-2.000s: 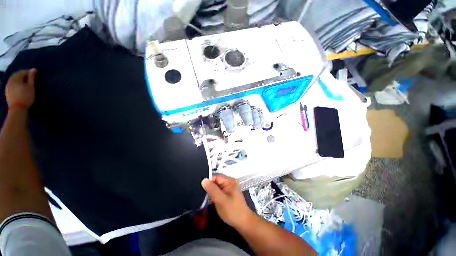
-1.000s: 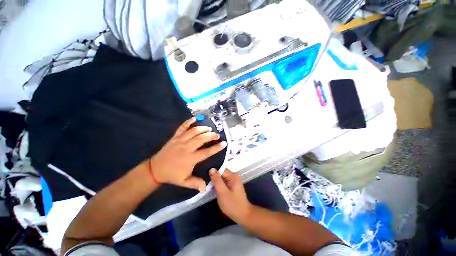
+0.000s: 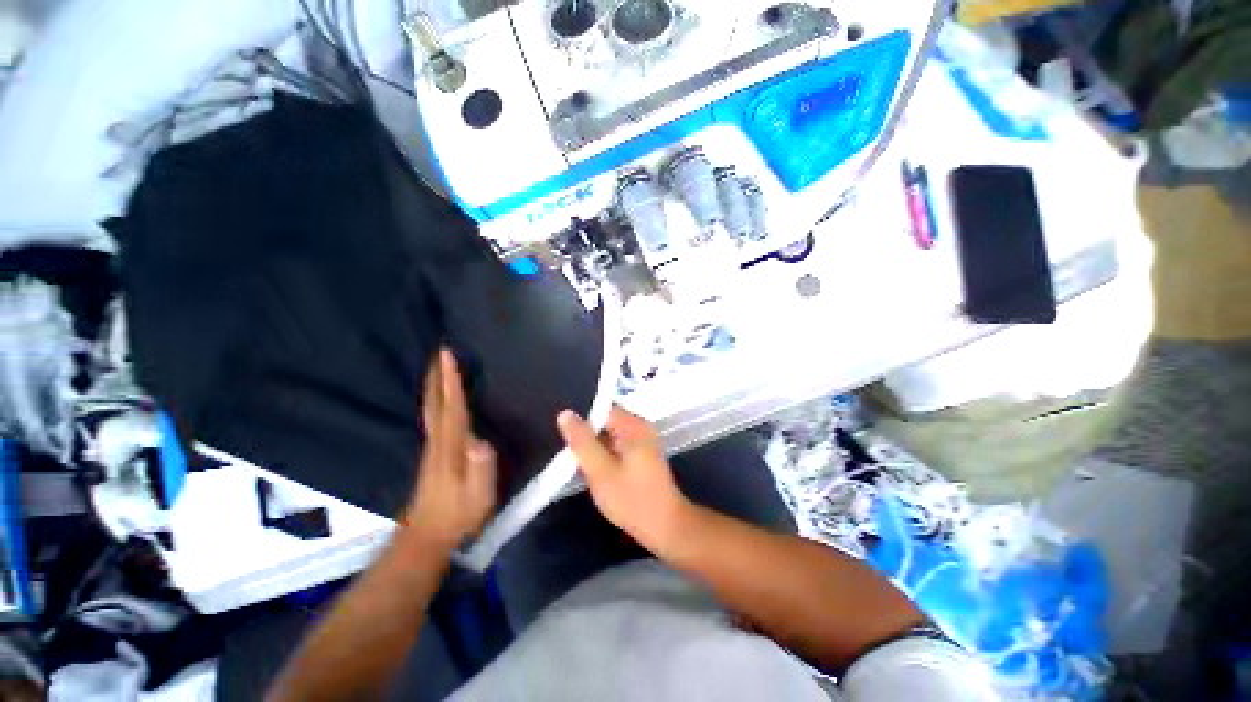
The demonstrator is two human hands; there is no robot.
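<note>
A large black fabric panel (image 3: 302,302) lies on the table left of the white and blue overlock machine (image 3: 659,96), its right part at the presser foot area (image 3: 593,261). A white edge strip (image 3: 549,480) runs along its right and lower right edge. My left hand (image 3: 453,460) stands on its side on the panel, fingers together and pointing up; whether it grips the cloth is hidden. My right hand (image 3: 617,460) pinches the panel's white-edged rim between thumb and fingers, just below the needle area.
A black phone (image 3: 1002,244) and pink and dark pens (image 3: 919,206) lie on the table's right end. White trimmings (image 3: 851,473) and blue plastic (image 3: 1022,590) are below the table edge. An olive sack (image 3: 988,439) hangs at the right. White striped cloth is behind the panel.
My left hand came from the far left edge to flat near the needle, then back to the left, turned on its side. My right hand keeps its hold on the rim. The panel's lower edge has shifted.
</note>
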